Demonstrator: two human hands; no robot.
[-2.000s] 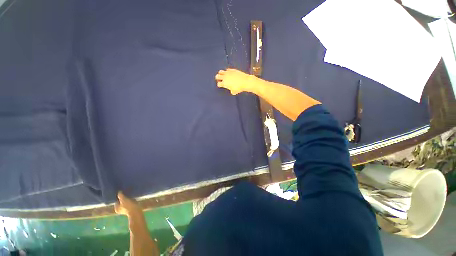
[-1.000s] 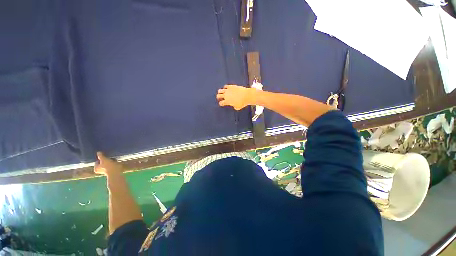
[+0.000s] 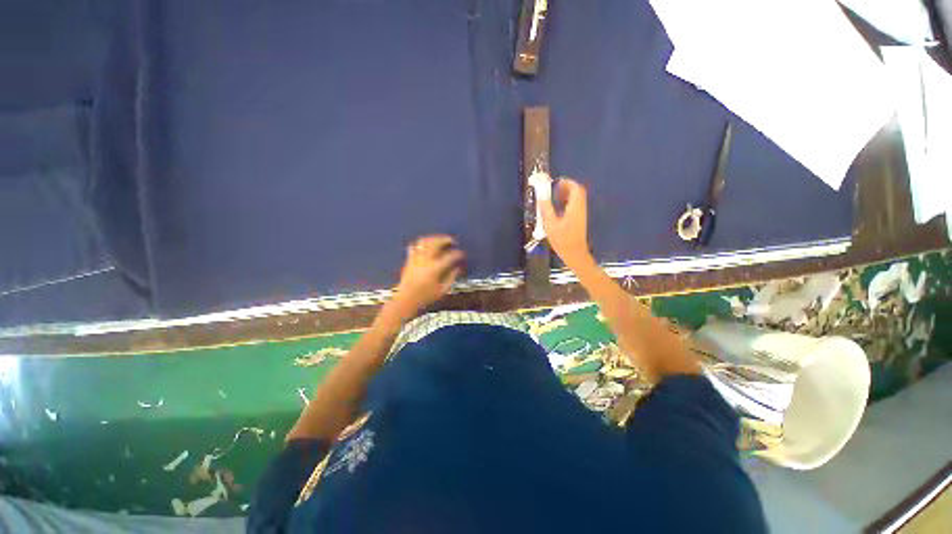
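The navy fabric ply [image 3: 313, 146] covers the table, with folds at the left. The pale selvedge edges [image 3: 355, 298] run along the near table edge. A long fabric weight [image 3: 537, 136] lies across the cloth near that edge, with a white wrapped grip. My right hand [image 3: 567, 221] is at this grip, its thumb and fingers around the right side of it. My left hand [image 3: 430, 268] is slightly blurred over the near cloth edge, fingers bent and apart, holding nothing visible. A second dark weight [image 3: 529, 42] lies farther in, cut off by the top of the picture.
Tailor's shears [image 3: 716, 188] lie on the cloth at the right. White paper patterns [image 3: 783, 78] lie at the upper right and over the table end. A pale round-mouthed bin [image 3: 827, 402] lies on its side on the floor among fabric offcuts [image 3: 887, 302].
My left hand has left the cloth edge at the left and moved right, near the long weight. My right hand has moved from the cloth left of that weight to its white grip.
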